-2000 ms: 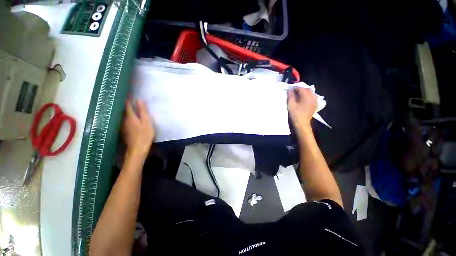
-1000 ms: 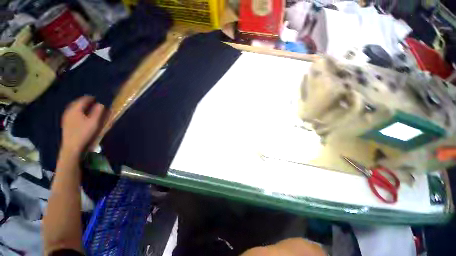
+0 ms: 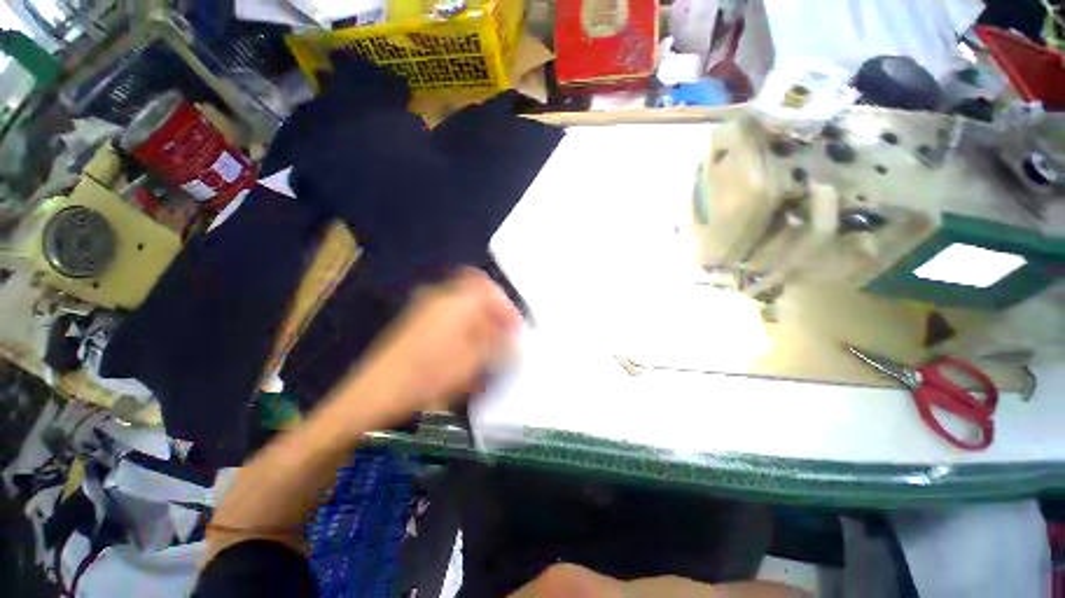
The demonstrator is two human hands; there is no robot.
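Note:
My left hand [image 3: 473, 327], blurred by motion, is over the left part of the white table. It seems closed on the edge of a black panel [image 3: 385, 175], which lies bunched and raised behind the hand. A small white piece [image 3: 496, 403] shows just below the hand; I cannot tell if the hand holds it. My right hand [image 3: 572, 583] is only a strip at the bottom edge, cut off, its fingers hidden.
The cream sewing machine [image 3: 794, 199] stands at right on the white-topped table [image 3: 619, 187]. Red-handled scissors [image 3: 958, 401] lie in front of it. More black pieces [image 3: 210, 315] lie at left. A yellow basket [image 3: 420, 53] and red box [image 3: 605, 41] stand behind. A blue basket [image 3: 356, 526] is below.
The view has swung from the white panel, held by both hands over the red bin, to the table. My left hand has since moved right from the black pieces, and the black fabric has shifted and bunched.

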